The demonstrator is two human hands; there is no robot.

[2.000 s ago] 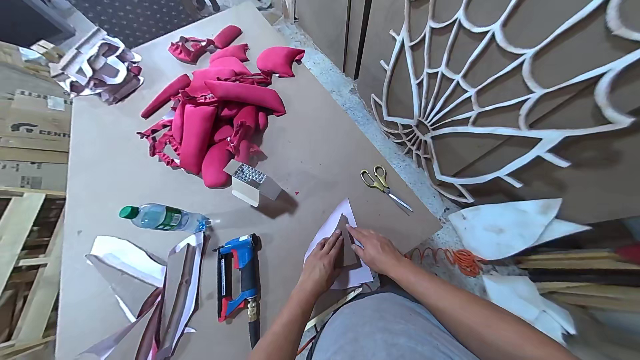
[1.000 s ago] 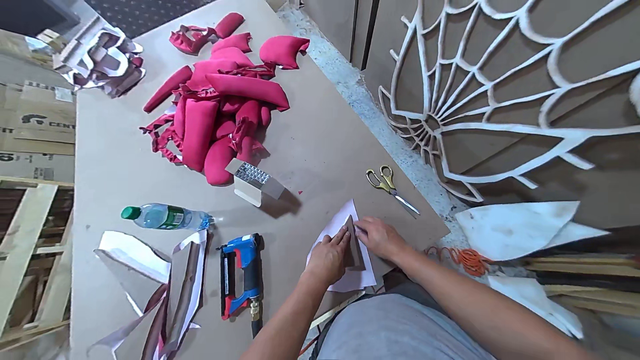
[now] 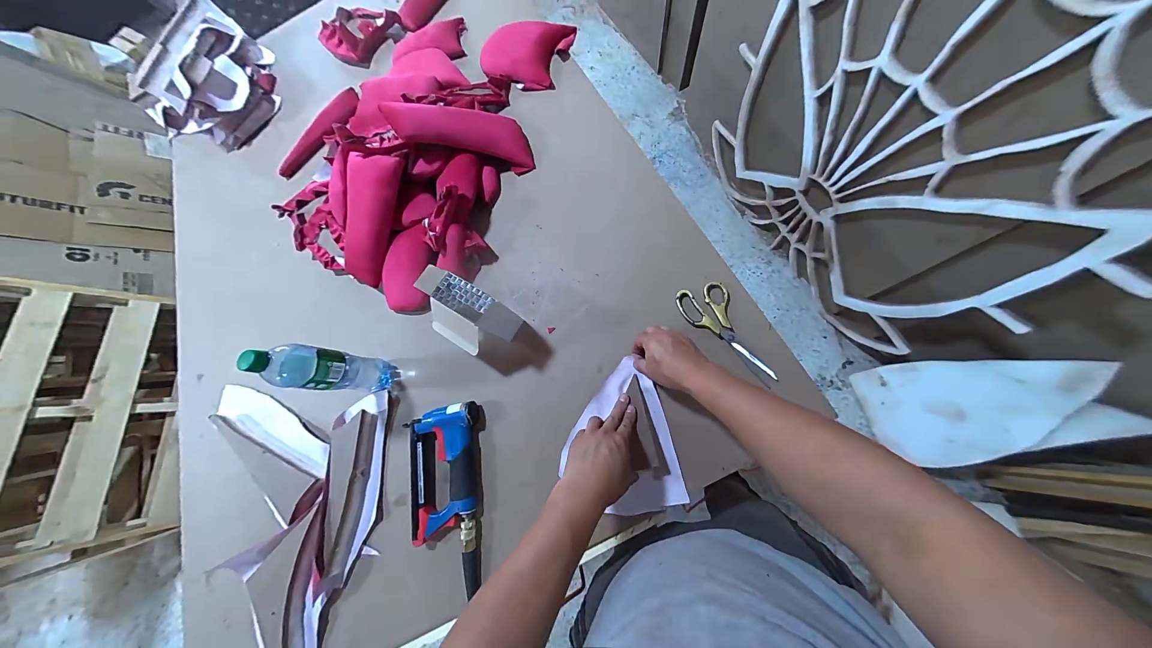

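A pale lilac fabric piece (image 3: 668, 489) lies on the table at the front, with a brown board piece (image 3: 644, 432) on top. Fingers of my left hand (image 3: 601, 457) press on the board's left side. At the top corner, my right hand (image 3: 668, 358) has its fingers curled on the fabric's tip, gripping it. Gold-handled scissors (image 3: 717, 324) lie just beyond my right hand, blades spread slightly. A blue and black pneumatic stapler (image 3: 457, 463) with a hose lies left of my left hand. An open box of staples (image 3: 477, 310) stands farther up the table.
Red upholstered pieces (image 3: 396, 198) are heaped at the table's far side. A plastic bottle (image 3: 310, 367) lies left, above fabric-edged strips (image 3: 355, 486). More pale pieces (image 3: 202, 72) sit at the far left corner. A web-shaped frame (image 3: 972, 207) stands beyond the right table edge (image 3: 720, 261).
My right hand has moved up from beside the board to the fabric's top corner. My left hand remains on the board.
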